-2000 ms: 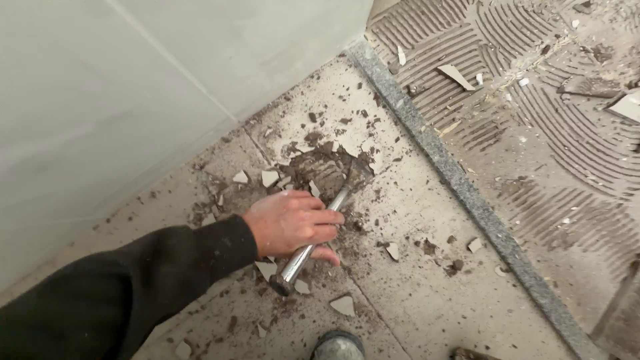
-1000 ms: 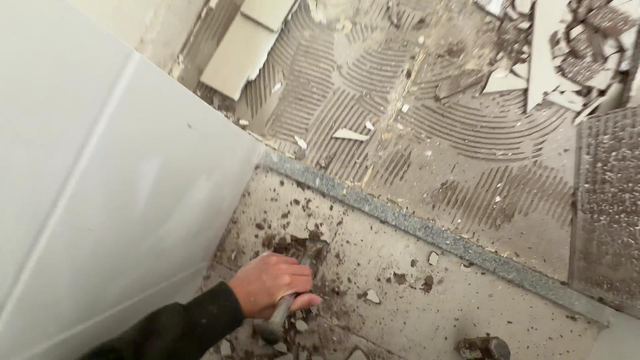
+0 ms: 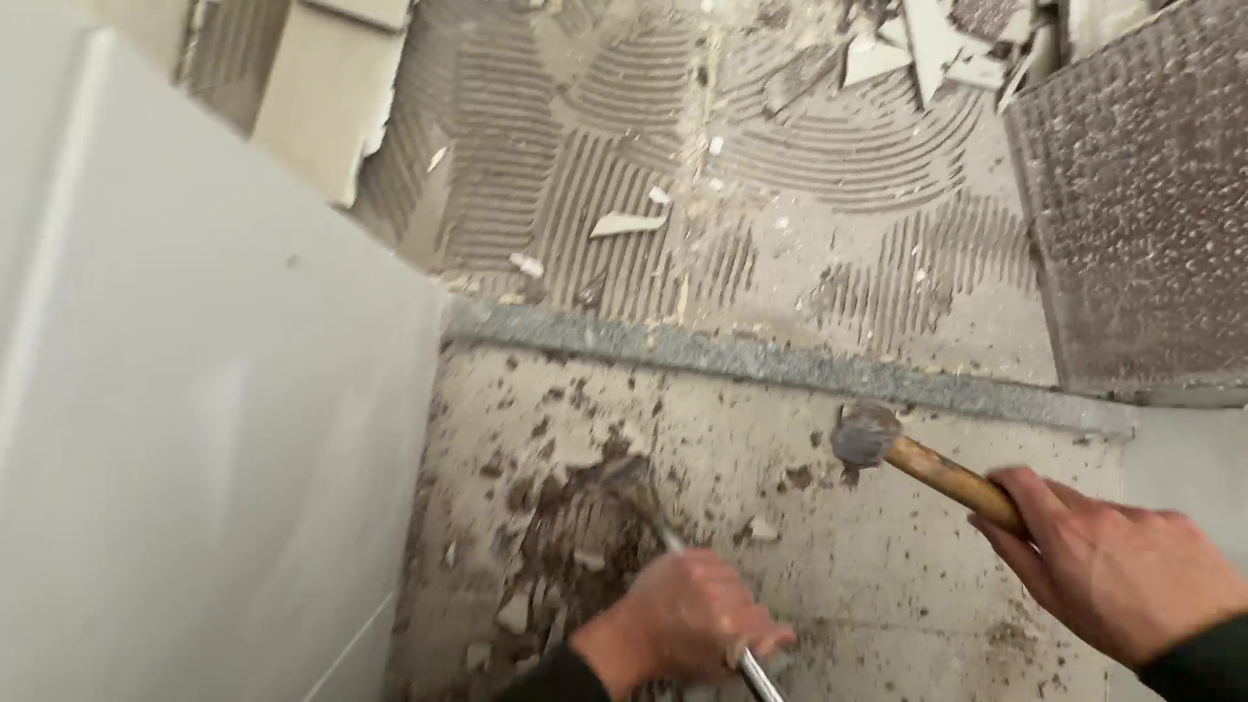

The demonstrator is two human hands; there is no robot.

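Observation:
My left hand (image 3: 687, 609) is closed around the shaft of a metal chisel (image 3: 671, 538). The chisel's blade end rests at a broken patch of floor tile (image 3: 585, 526), where dark, ridged mortar shows. At the right, my right hand (image 3: 1111, 551) grips the wooden handle of a hammer (image 3: 936, 468), whose metal head is above the pale tiles, just short of the stone strip. The hammer head is apart from the chisel. Broken tile shards (image 3: 514, 612) and dark crumbs lie around the patch, partly hidden by my left forearm.
A grey stone threshold strip (image 3: 741, 359) crosses the floor beyond my hands. Past it lies ridged tile adhesive (image 3: 604, 88) with shards, a pile of broken tiles (image 3: 936, 54) and a mortar-backed slab (image 3: 1150, 214). A light wall panel (image 3: 224, 390) stands at the left.
The hammer and my right hand have come into view at the right. My left hand keeps its hold on the chisel. The view has shifted toward the floor beyond the strip.

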